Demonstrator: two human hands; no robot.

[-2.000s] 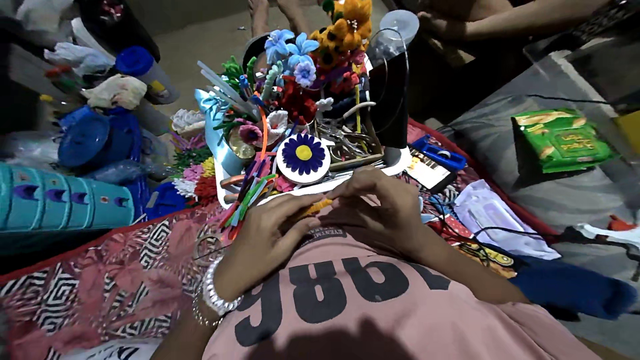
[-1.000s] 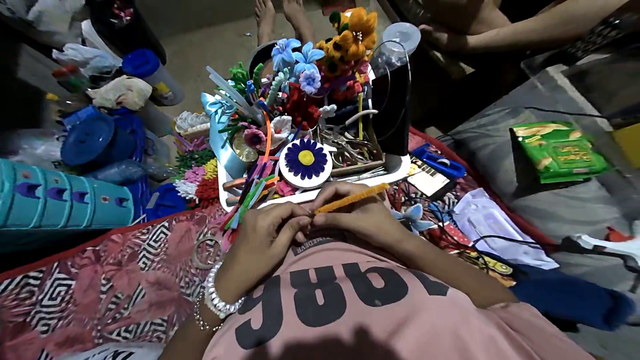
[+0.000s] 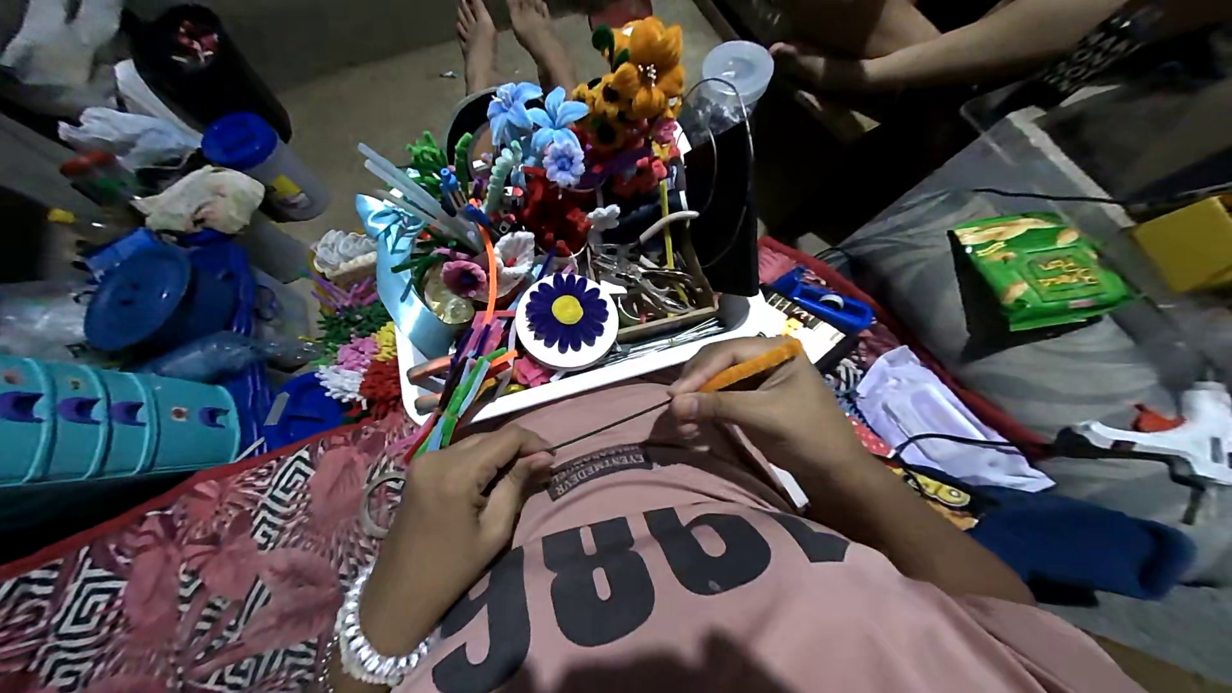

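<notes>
My left hand [image 3: 481, 496], with a beaded bracelet at the wrist, pinches one end of a thin dark wire [image 3: 611, 423] over my lap. The wire runs up to my right hand [image 3: 746, 390], whose thumb and fingers grip an orange pipe cleaner piece [image 3: 756, 366] that slants up to the right. Just beyond my hands is a white tray [image 3: 616, 377] bearing pipe cleaner flowers, pliers-like tools and a round white disc with a dark purple flower [image 3: 566, 321]. Bundled colored pipe cleaners [image 3: 462, 399] lean over its left front corner.
Teal drawers [image 3: 115, 419] and a blue-lidded container [image 3: 265, 164] are on the left. On the right are a green snack packet [image 3: 1044, 269], a white glue gun [image 3: 1169, 433], a white plastic packet [image 3: 948, 419] and a dark blue cloth [image 3: 1078, 539]. Another person's arm [image 3: 924, 63] shows at the top right.
My hands were close together; they are now apart, with the thin wire stretched between them. The orange piece, mostly hidden by my fingers two seconds ago, now sticks out from my right hand.
</notes>
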